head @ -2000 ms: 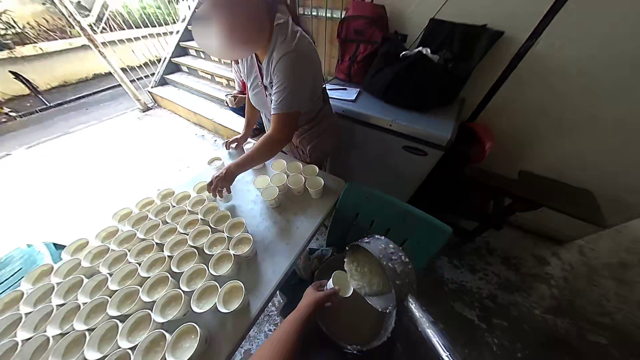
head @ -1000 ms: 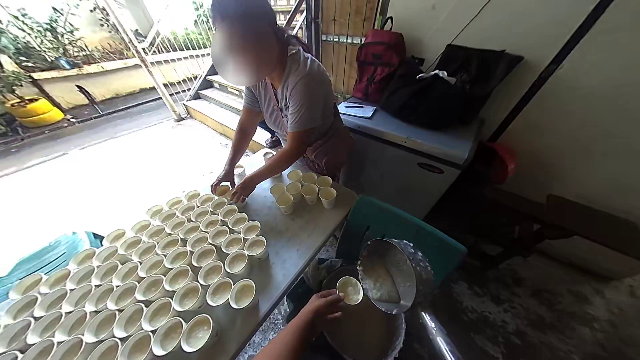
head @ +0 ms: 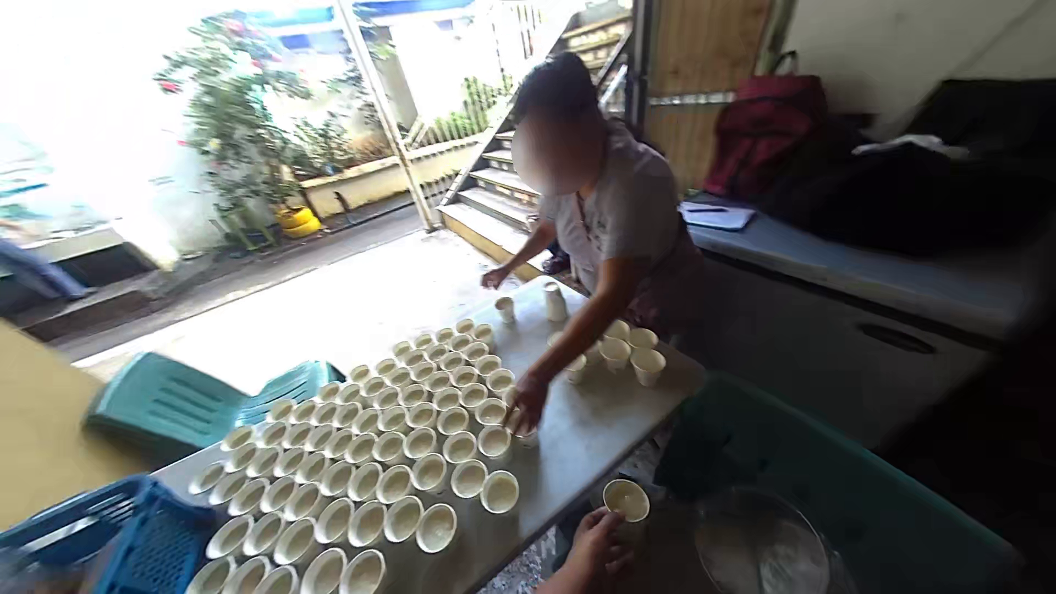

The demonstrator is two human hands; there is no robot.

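Observation:
My left hand [head: 596, 540] reaches in from the bottom edge, closed around a paper cup [head: 627, 500] with pale, creamy contents. It holds the cup upright beside the table's near edge. My right hand is out of view. To the right of the held cup, a round metal vessel [head: 761, 544] shows dimly, partly cut off by the bottom edge. Many filled paper cups [head: 421, 443] stand in close rows on the white table [head: 561, 450]. A co-worker's hand [head: 528, 402] is at the right side of these rows.
The co-worker [head: 627, 206] leans over the table's far side. More cups [head: 648, 364] and an upside-down cup stack [head: 554, 302] stand near them. A green plastic chair [head: 825, 462] is at the right, a blue crate [head: 157, 536] at lower left, and green chairs [head: 169, 400] behind it.
The view has swung left. The co-worker's hands, close together at the rows one second ago, are now apart. The cup in my left hand is now beside the table edge, away from the metal vessel.

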